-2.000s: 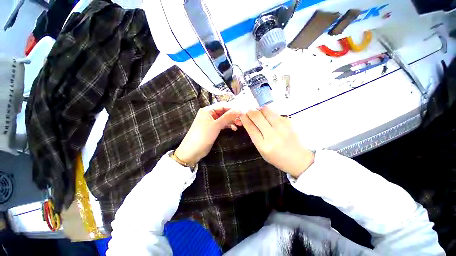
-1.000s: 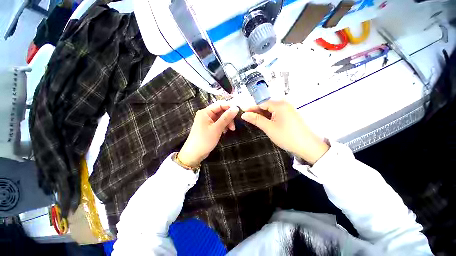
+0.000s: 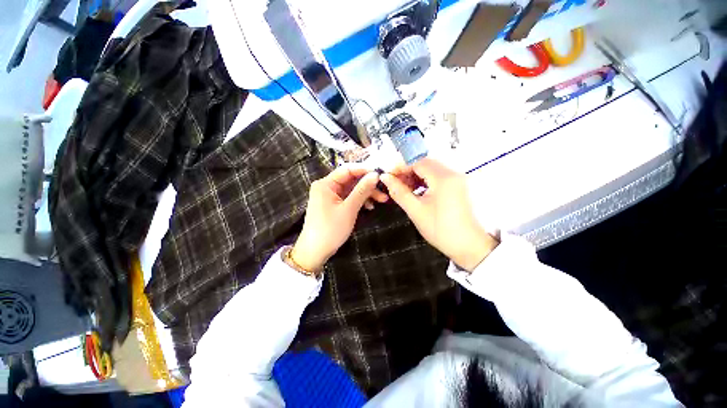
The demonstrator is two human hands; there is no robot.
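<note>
A dark brown plaid garment panel (image 3: 239, 215) lies over the table under my hands and hangs down toward my lap. My left hand (image 3: 335, 209) and my right hand (image 3: 438, 209) meet fingertip to fingertip just in front of the needle area. Both pinch a small dark edge of the cloth (image 3: 381, 172) between thumbs and fingers. The white sewing machine (image 3: 263, 48) with a blue stripe stands above them. The grey-blue attachment (image 3: 410, 142) is just beyond my right fingertips. The needle point itself is too small to tell.
A bunched pile of plaid cloth (image 3: 143, 119) lies at left, beside yellow-taped cardboard (image 3: 151, 343). Thread snips (image 3: 572, 88), red and orange scissors loops (image 3: 526, 65), brown swatches (image 3: 478, 36) and a metal lever (image 3: 638, 86) are at right. A ruler-marked table edge (image 3: 606, 203) runs at lower right.
My right hand has moved from lying flat with extended fingers by the attachment to pinching the cloth edge opposite my left thumb. My left hand stays close to the same place.
</note>
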